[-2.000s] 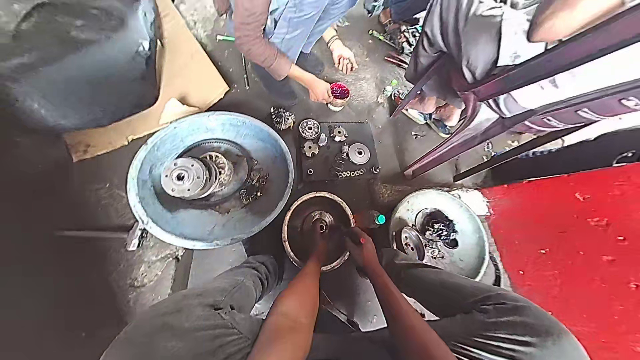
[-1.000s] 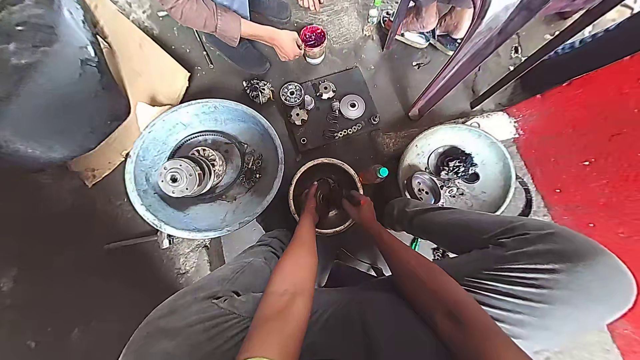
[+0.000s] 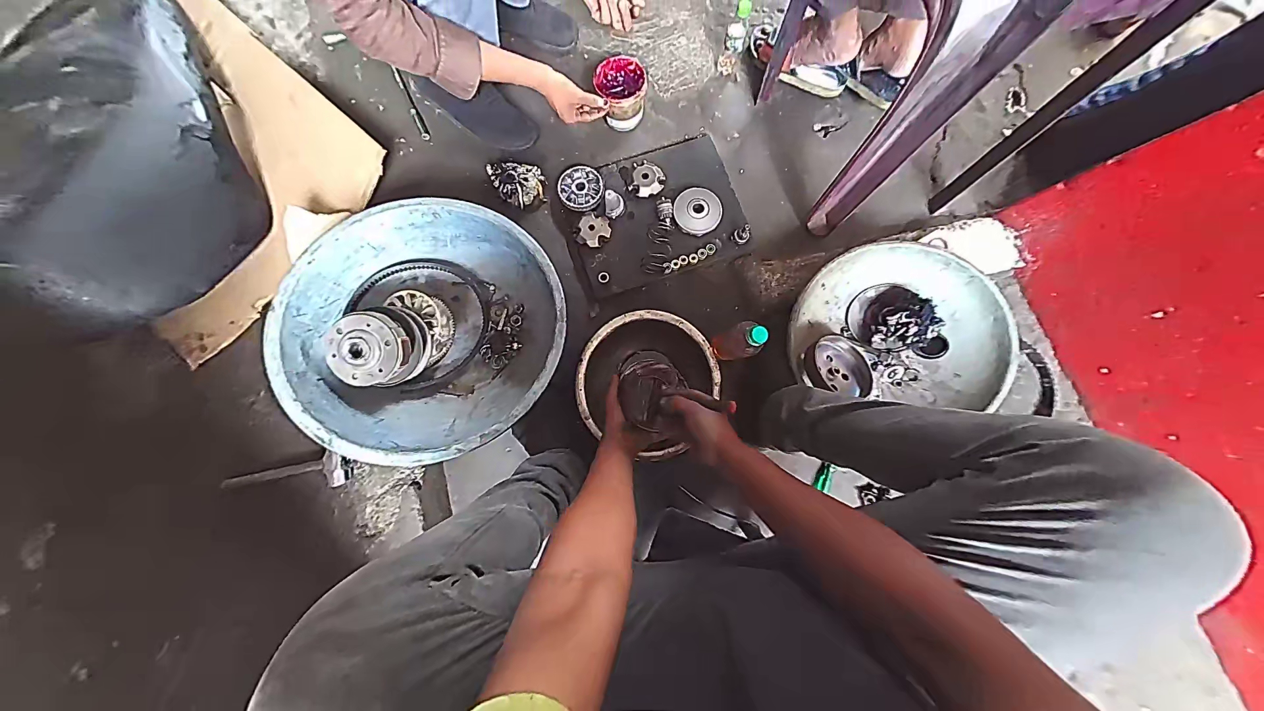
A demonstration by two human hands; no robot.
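Observation:
Between my knees stands a round basin (image 3: 590,360) with a pale rim and dark inside. Over it my left hand (image 3: 619,420) grips the left side of a dark round metal part (image 3: 647,380), which is tilted. My right hand (image 3: 709,423) is closed on a dark handle of a brush or similar tool (image 3: 699,399), whose tip meets the part; the exact kind of tool is unclear. Just right of the basin is a bottle (image 3: 741,341) with a green cap and reddish liquid.
A large metal basin (image 3: 415,446) at left holds clutch-like parts (image 3: 367,348). At right a smaller basin (image 3: 963,281) holds a metal disc (image 3: 839,366) and dark bits. Ahead, a dark board (image 3: 632,267) carries gears and rings. A co-worker's hand (image 3: 573,99) touches a cup of red stuff (image 3: 622,89).
The round part is now raised and tilted in my left hand, plainer to see than before. My view has shifted somewhat. The co-worker's hand stays at the cup.

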